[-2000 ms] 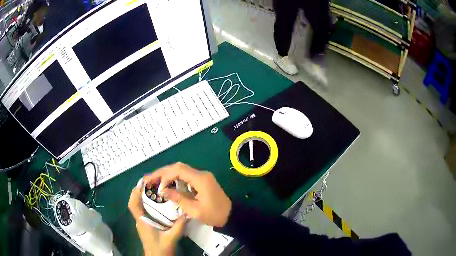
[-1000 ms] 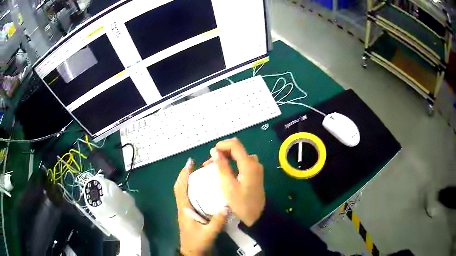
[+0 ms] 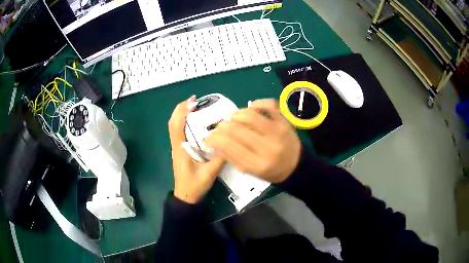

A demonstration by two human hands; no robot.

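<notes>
A white dome camera (image 3: 221, 105) lies in front of me, its round head towards the keyboard and its bracket plate towards the bench's front edge. My left hand (image 3: 190, 149) grips the left side of the head. My right hand (image 3: 257, 141) is slightly blurred and lies over the head's right side, fingers bent; whether it holds something small is hidden. A small dark opening shows on the head between my hands.
A second white dome camera (image 3: 97, 149) stands left. Behind are the keyboard (image 3: 200, 54) and monitor (image 3: 113, 31). Right are a yellow tape roll (image 3: 284, 105), a mouse (image 3: 345, 88) and a black pad (image 3: 375, 113). A black label printer (image 3: 25, 174) and yellow wires (image 3: 49, 97) are far left.
The view has tilted down, showing more of the bench front. The camera head is turned, with its dark face now at the top. My right hand has moved over its right side.
</notes>
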